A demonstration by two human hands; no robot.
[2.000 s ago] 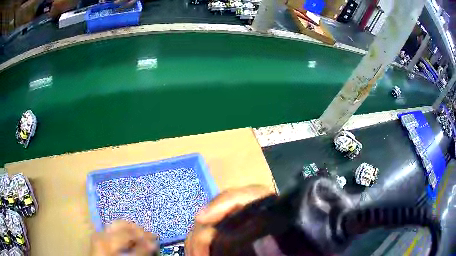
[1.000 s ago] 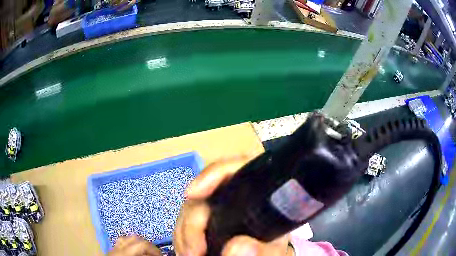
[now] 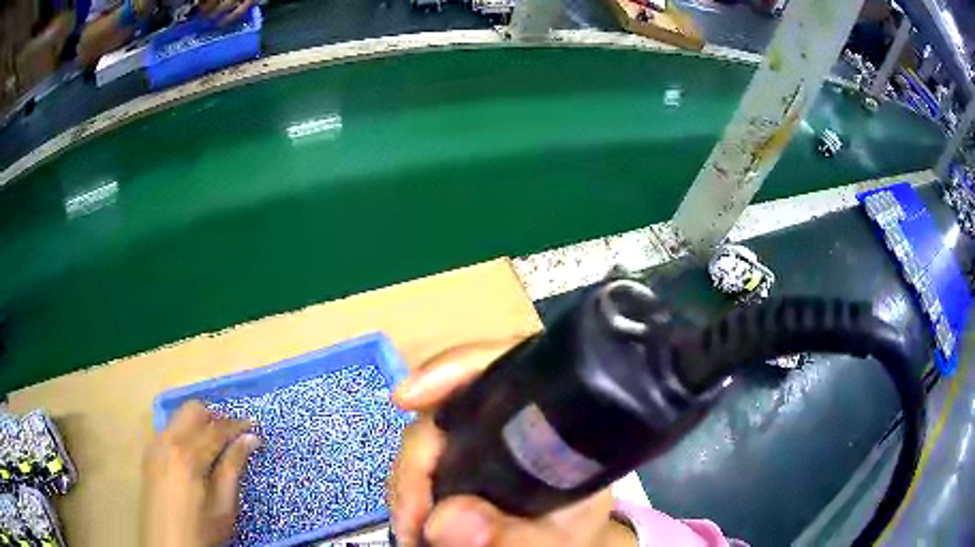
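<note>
My right hand [image 3: 428,470] is closed around the thick black electric screwdriver [image 3: 556,411], which has a pale label and a metal ring at its top. The screwdriver's tip is hidden below. My left hand [image 3: 198,470] is over the left side of the light-blue screw bin [image 3: 273,374], fingers bent down at the tiny silvery screws [image 3: 326,449]; whether it pinches any cannot be told. A small part of a white unit [image 3: 369,537] shows at the bottom edge, mostly hidden.
The bin lies on a tan cardboard sheet [image 3: 449,299]. Stacked assemblies [image 3: 32,454] stand at the left edge. A green conveyor [image 3: 374,203] runs behind. A rusty post [image 3: 754,139], a loose unit [image 3: 740,272], the black cord [image 3: 909,406] and a blue board [image 3: 925,267] are at right.
My left hand has moved from the bin's near edge up and left onto the screws. The screwdriver's top has swung up, then dropped slightly left. The unit on the conveyor's left has left view.
</note>
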